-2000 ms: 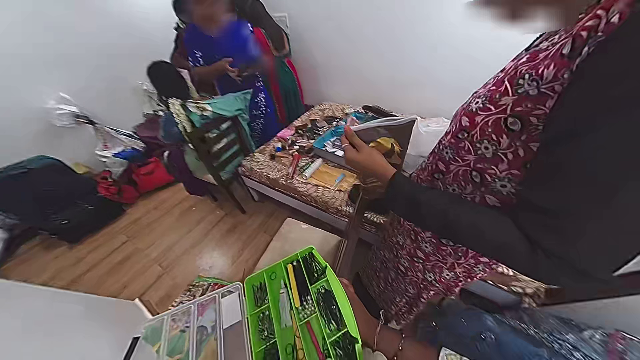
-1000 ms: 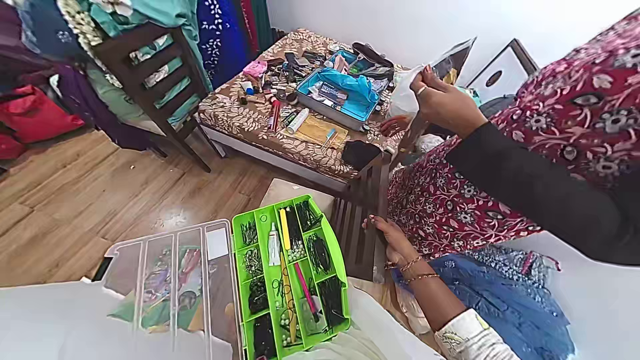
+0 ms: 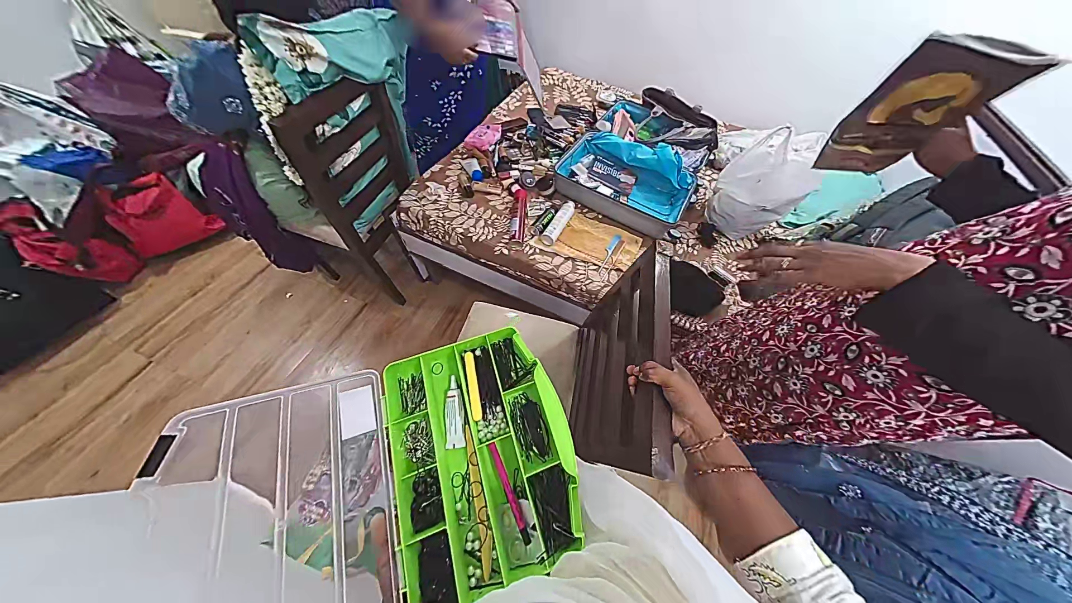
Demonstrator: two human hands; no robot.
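My right hand (image 3: 677, 400), with bracelets at the wrist, grips the back of a dark wooden chair (image 3: 615, 381). To its left, a green compartment box (image 3: 565, 427) lies open, its clear plastic lid (image 3: 280, 427) folded out left. Black hairpins (image 3: 529, 427), small elastic bands, pale beads, a white tube (image 3: 454, 414), a yellow stick (image 3: 473, 385) and a pink-and-black stick (image 3: 507, 490) are in its compartments. Through the lid a skin-toned strip shows low by the box edge; it may be part of my left hand, and its grip is hidden.
A co-worker in a red floral garment (image 3: 804, 368) stands right, holding a brown pouch or folder (image 3: 930, 100). Another person in blue is behind a second chair (image 3: 347, 159). A patterned bed (image 3: 469, 234) holds cosmetics and a blue-lined case (image 3: 624, 176). Bags (image 3: 155, 218) lie left.
My right hand has gone from beside the green box to the chair back. The co-worker's pouch or folder has moved to the right. The view has shifted.
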